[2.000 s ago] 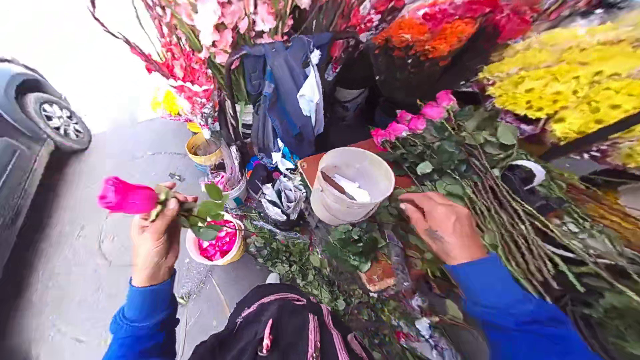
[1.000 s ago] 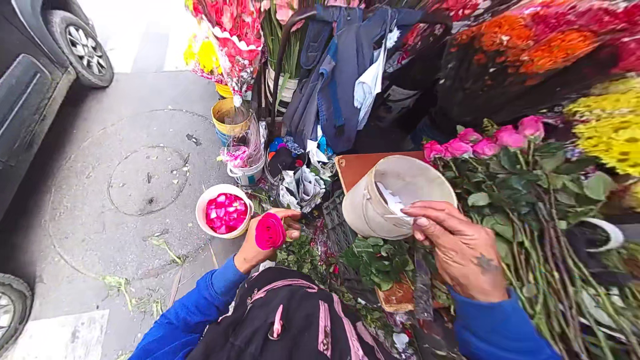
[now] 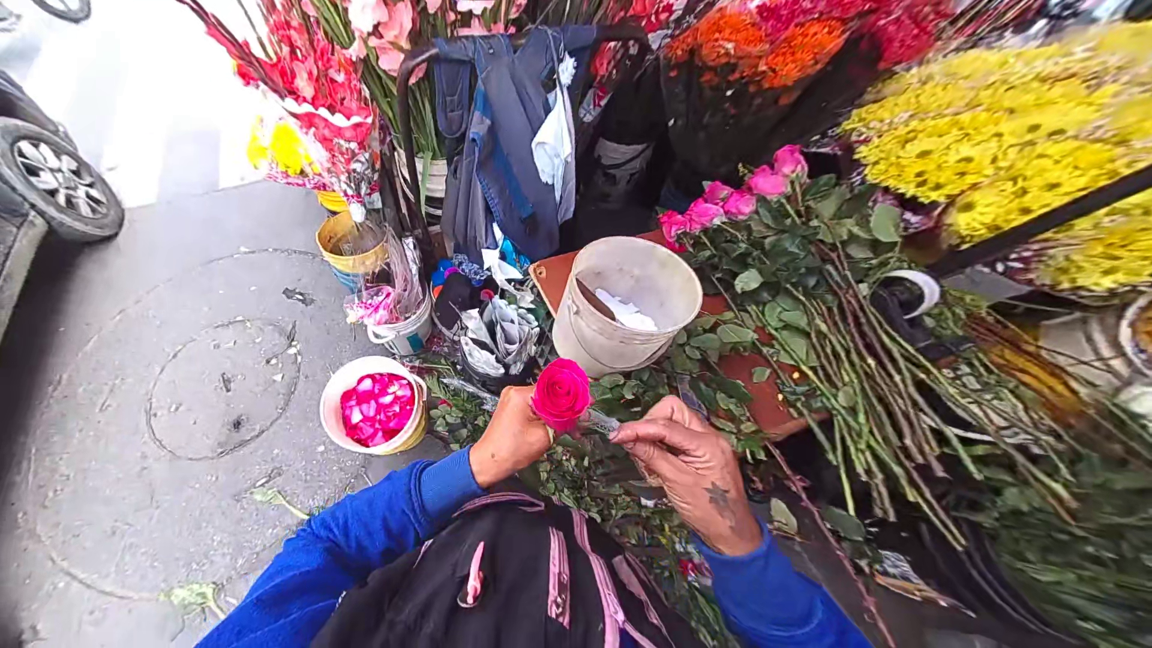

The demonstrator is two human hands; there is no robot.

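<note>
A deep pink rose (image 3: 562,394) faces up at the centre, with my left hand (image 3: 515,436) closed around it just below the bloom; the stem is mostly hidden. My right hand (image 3: 688,459) is beside it on the right, thumb and fingers pinching a thin, shiny, translucent strip (image 3: 601,421) that reaches to the rose. Behind both hands a whitish plastic bucket (image 3: 589,337) stands on a reddish board (image 3: 553,274), with a brown-handled object and something white inside. Right of the bucket lie pink roses (image 3: 740,203) with long cut stems (image 3: 886,387).
A small bucket of pink petals (image 3: 376,409) stands on the pavement at left. Behind it are a yellow bucket (image 3: 353,247) and a white bucket (image 3: 405,333). Clothing (image 3: 517,153) hangs on a rail. Yellow flowers (image 3: 999,135) fill the upper right; a car wheel (image 3: 61,180) shows far left.
The left hand with the rose has come in close to the right hand. The right hand was over the whitish bucket's rim and now holds the thin strip by the rose.
</note>
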